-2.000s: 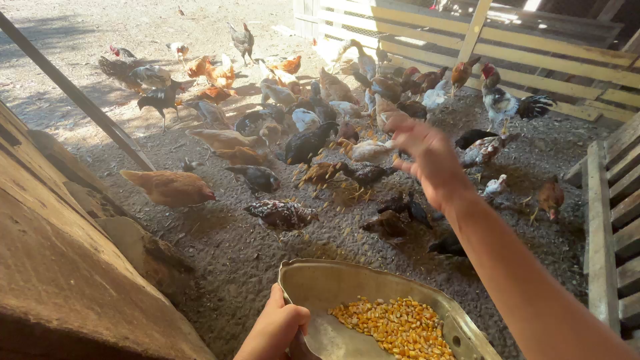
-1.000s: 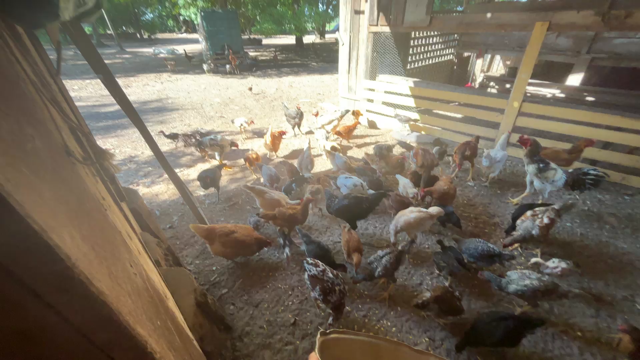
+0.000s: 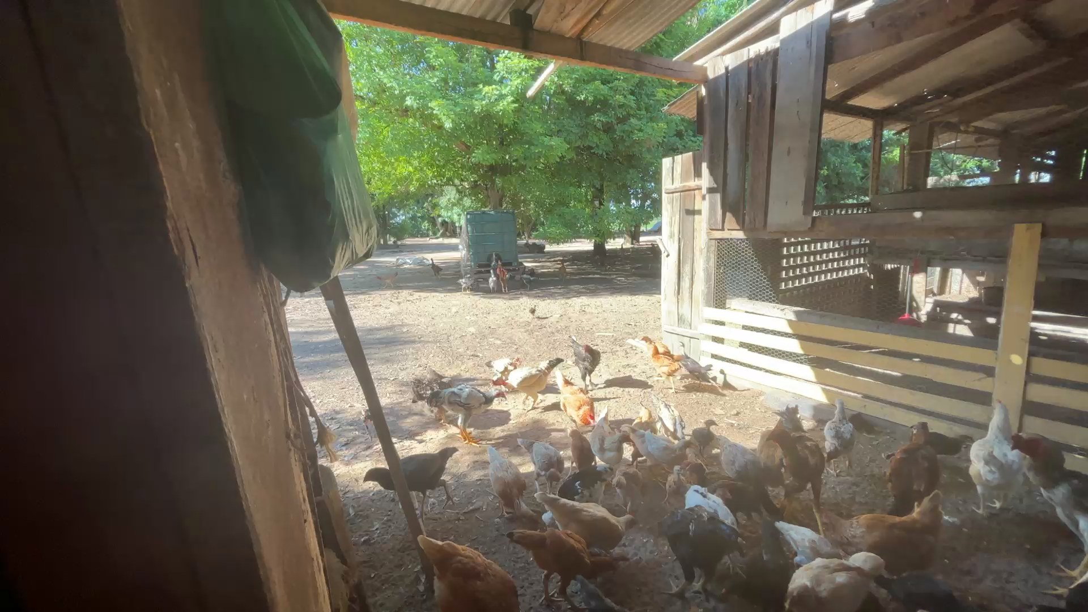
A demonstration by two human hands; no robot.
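Neither my left hand nor my right hand shows in the head view now, and the metal pan of corn kernels is out of the frame too. A dense flock of chickens fills the lower middle and right, most with heads down. Among them are a brown hen (image 3: 469, 578) at the bottom edge, a black and white chicken (image 3: 701, 544), a white chicken (image 3: 993, 459) at the right and an orange hen (image 3: 576, 401) farther off. A dark chicken (image 3: 418, 473) stands behind the leaning pole at the left.
A wooden post (image 3: 208, 323) and a hanging green bag (image 3: 293, 170) are close on the left, with a slanting pole (image 3: 374, 416) beside them. Yellow slatted fencing (image 3: 858, 353) runs along the right. A green tank (image 3: 491, 238) stands farther back before trees.
The view has tilted up, away from the hands and pan. Two seconds ago my left hand held the pan's rim and my right hand was raised over the flock. Several chickens have shifted about.
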